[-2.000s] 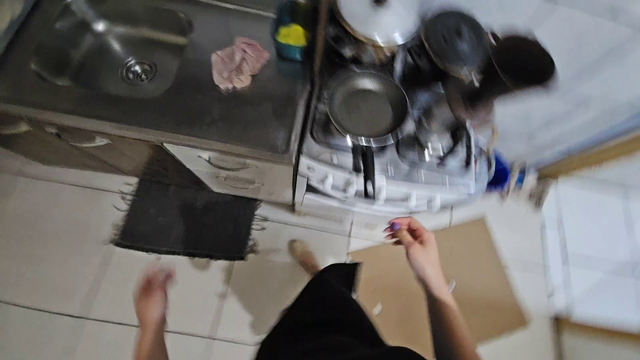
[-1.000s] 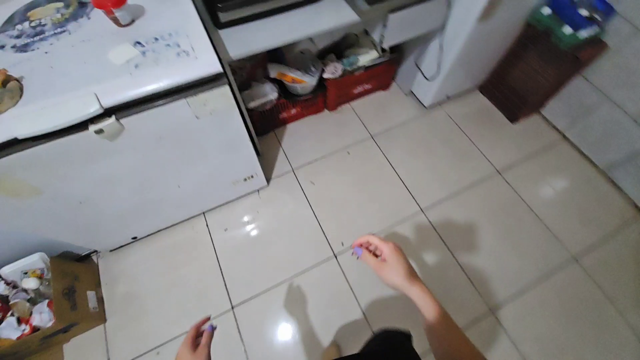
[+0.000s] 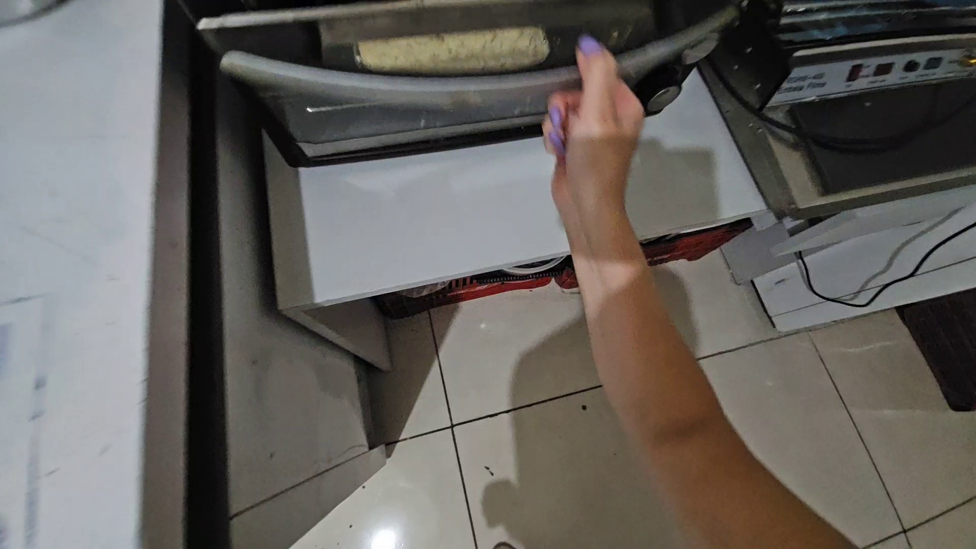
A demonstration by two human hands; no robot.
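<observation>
My right hand (image 3: 591, 110) is at the curved grey handle (image 3: 427, 82) of a dark countertop oven (image 3: 419, 118). One finger with a purple nail reaches over the handle bar, and the other fingers are curled in front of the oven. Whether they close around the bar cannot be told. Behind the handle, a long pale yellow thing (image 3: 454, 49) shows; what it is stays unclear. The oven stands on a white shelf (image 3: 427, 221), and its round knob (image 3: 663, 97) is just right of my hand. My left hand is out of view.
A white surface (image 3: 69, 305) runs along the left. Red crates (image 3: 496, 288) sit beneath the shelf. At the right are an appliance with a control panel (image 3: 900, 70), a hanging black cable (image 3: 862, 305) and a dark brown crate (image 3: 945, 351). The floor is tiled (image 3: 564, 457).
The view has swung from the sink and stove, past a white chest freezer, to the oven. My right hand, over the floor earlier, is at the oven handle. My left hand has left view.
</observation>
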